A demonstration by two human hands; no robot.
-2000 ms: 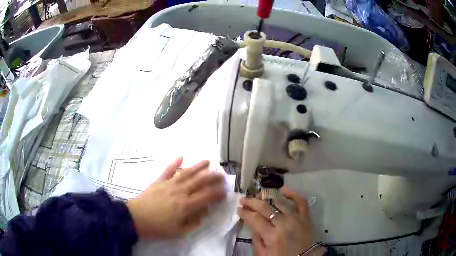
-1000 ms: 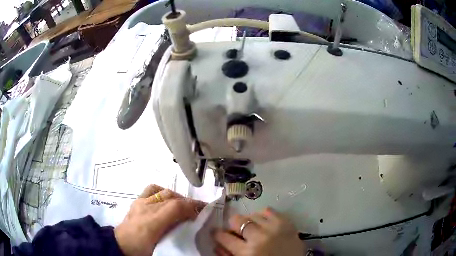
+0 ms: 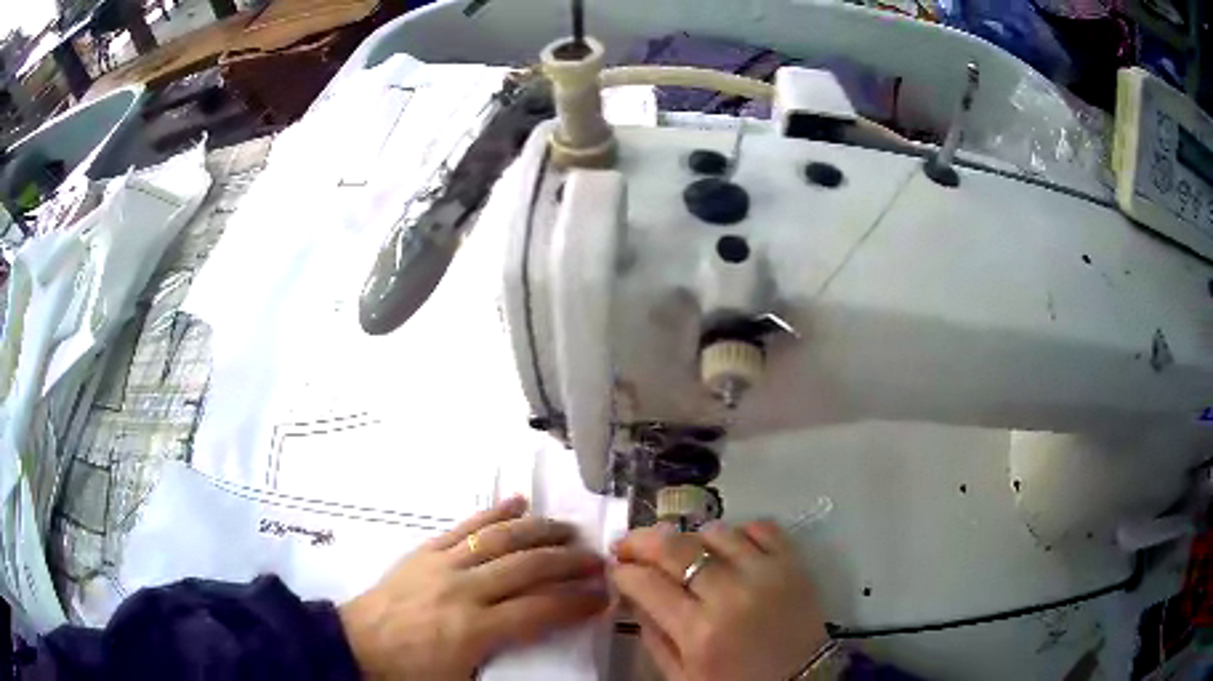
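Observation:
A white garment piece (image 3: 399, 466) with thin dark double stitch lines lies spread left of the needle area. Its narrow folded edge (image 3: 573, 495) runs towards the presser foot (image 3: 635, 468) of the off-white sewing machine (image 3: 878, 333). My left hand (image 3: 486, 592) lies on the cloth, palm down, fingers pointing right at the fold. My right hand (image 3: 718, 592) is just right of it, with thumb and fingertips on the fabric edge below the foot. The needle tip cannot be made out.
A ribbed tension knob (image 3: 733, 366) is on the head front. A plastic-wrapped grey lamp-like piece (image 3: 423, 260) stands left of the head. White strips (image 3: 83, 313) lie over plaid cloth (image 3: 146, 379) at far left. A control panel (image 3: 1160, 166) is upper right.
Since one second ago my right hand has moved up to the fabric edge near the foot. The raised cloth fold is now flattened under my left hand. The camera view has shifted.

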